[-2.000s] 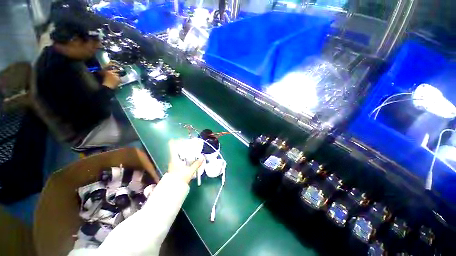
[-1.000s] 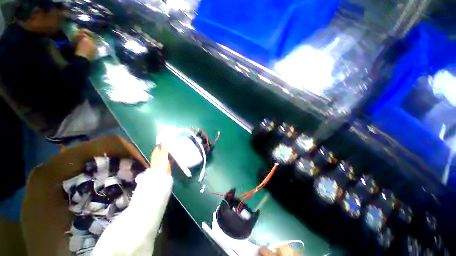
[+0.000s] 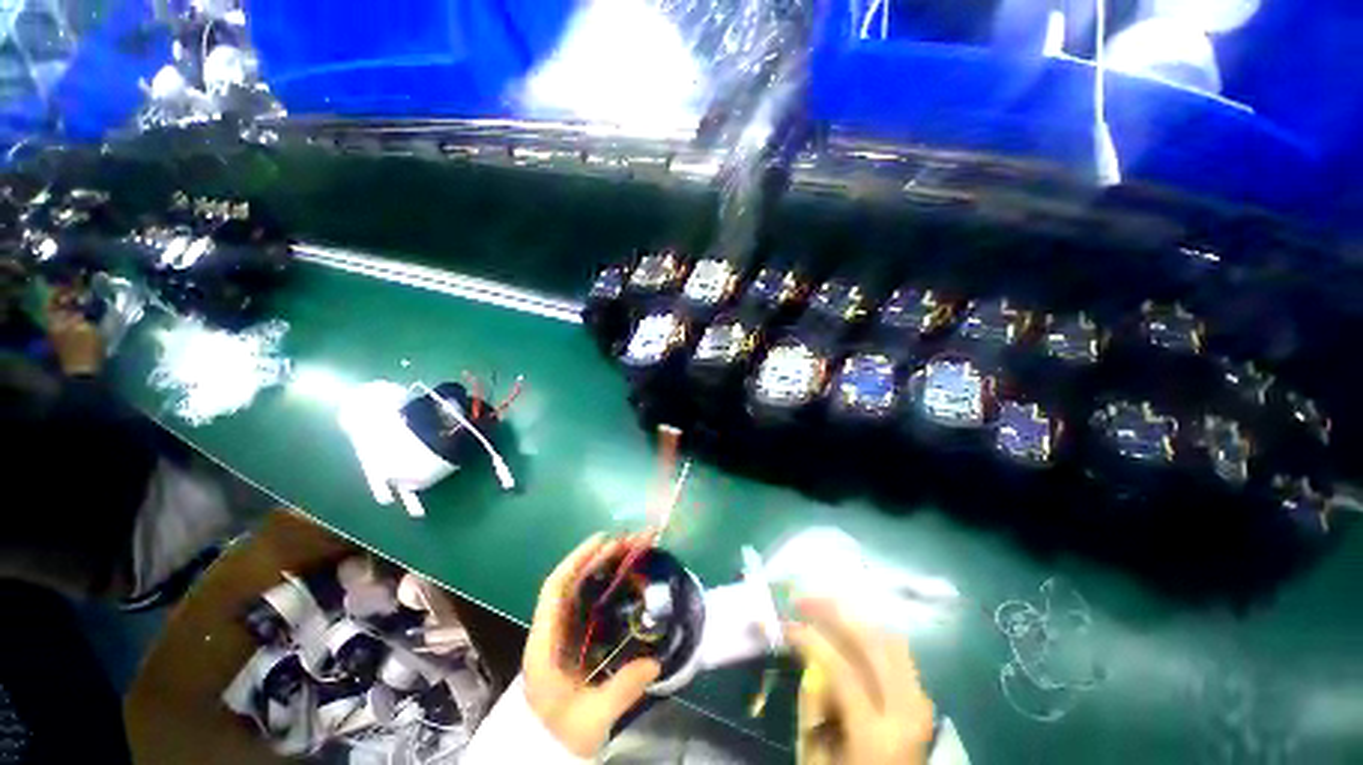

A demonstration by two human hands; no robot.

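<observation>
My left hand holds a white camera housing by its round black opening, which faces up. Red and pale wires rise from the opening. My right hand is at the housing's right end, its fingers bent and blurred. A small yellow thing shows by its fingers; whether the hand grips it or the housing is unclear. A second white housing with a black opening, red wires and a white cable lies on the green mat to the left.
Rows of black modules with circuit boards stand behind the work. A carton of white and black shells is at lower left. A whitish heap lies far left, near another person's hand. Thin pale cables lie right. Blue bins stand behind.
The view has turned right. My left hand has left the housing that now lies at left and has taken hold of the other housing, which has risen and turned with its opening up.
</observation>
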